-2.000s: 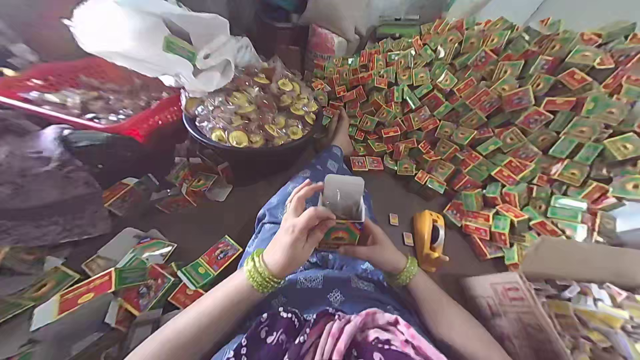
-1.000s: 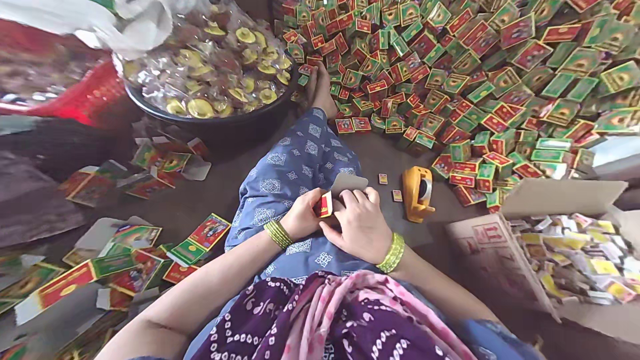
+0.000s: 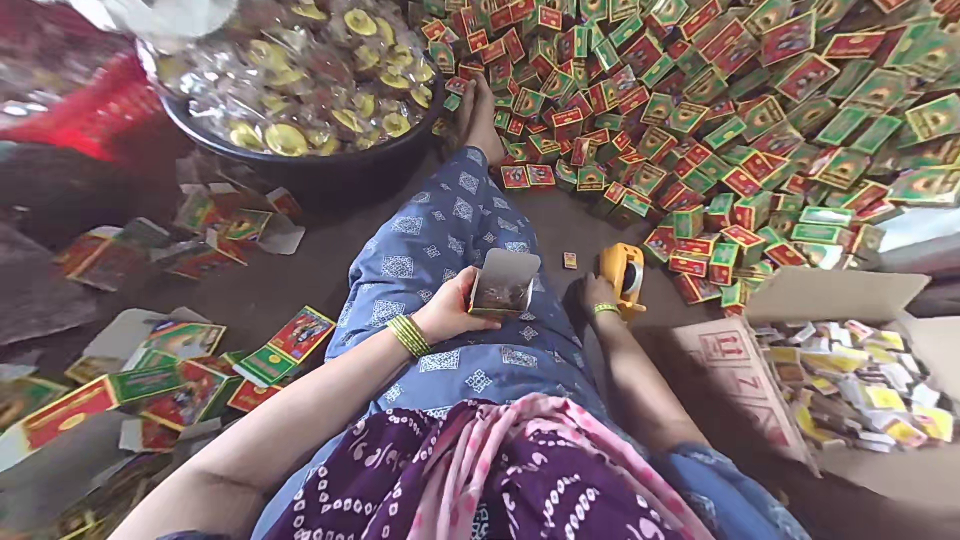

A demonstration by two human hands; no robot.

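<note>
My left hand (image 3: 454,306) holds a small open-topped cardboard box (image 3: 504,285) over my lap; its grey flap stands up and something dark, hard to make out, lies inside. Down on the floor at my right, my right hand (image 3: 598,292) is beside a yellow tape dispenser (image 3: 621,276). Its fingers are partly in shadow, so whether they hold anything cannot be told. A tiny matchbox-like packet (image 3: 571,260) lies on the floor just left of the dispenser.
A black tub (image 3: 300,169) of clear-wrapped pieces with yellow discs stands at upper left. Red and green boxes (image 3: 697,150) are heaped at upper right. Flat, unfolded cartons (image 3: 172,375) lie at left. A cardboard carton (image 3: 750,375) of small packets stands at lower right.
My right hand has left the small box and moved right, down beside the tape dispenser. The box stays in my left hand. Of two tiny packets on the floor, one still shows.
</note>
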